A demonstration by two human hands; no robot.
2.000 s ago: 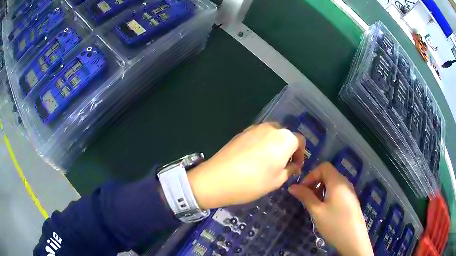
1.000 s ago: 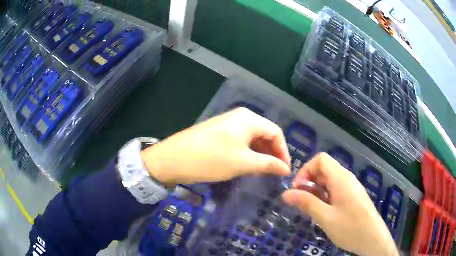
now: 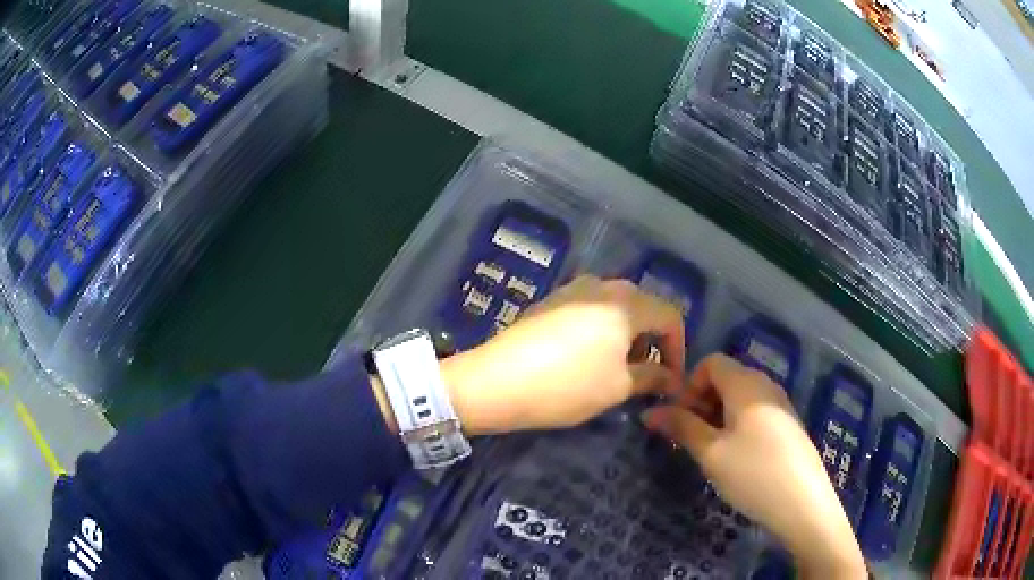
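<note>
My left hand (image 3: 573,354), with a white-strapped watch at the wrist, reaches in from the left. My right hand (image 3: 771,453) faces it. The fingertips of both hands are pinched close together above a dimpled clear small-parts tray (image 3: 618,499) with small round dark parts. Anything between the fingertips is too small or hidden to tell. Under the parts tray lies a clear blister tray (image 3: 397,255) with blue phone housings. One housing (image 3: 522,244) with a pale label and silver metal slots shows above my left hand; the hands partly cover another (image 3: 671,281).
A tall clear stack of trays with blue housings (image 3: 215,153) stands at the left. A clear stack with black housings (image 3: 794,227) stands behind the work. A red bin (image 3: 992,499) is at the right edge. A metal rail (image 3: 499,130) crosses the dark green surface (image 3: 272,244).
The view has shifted, and more of the blister tray and its upper-left housing shows. The hands stay close together over the small-parts tray; my left fingers have curled in more than one second ago.
</note>
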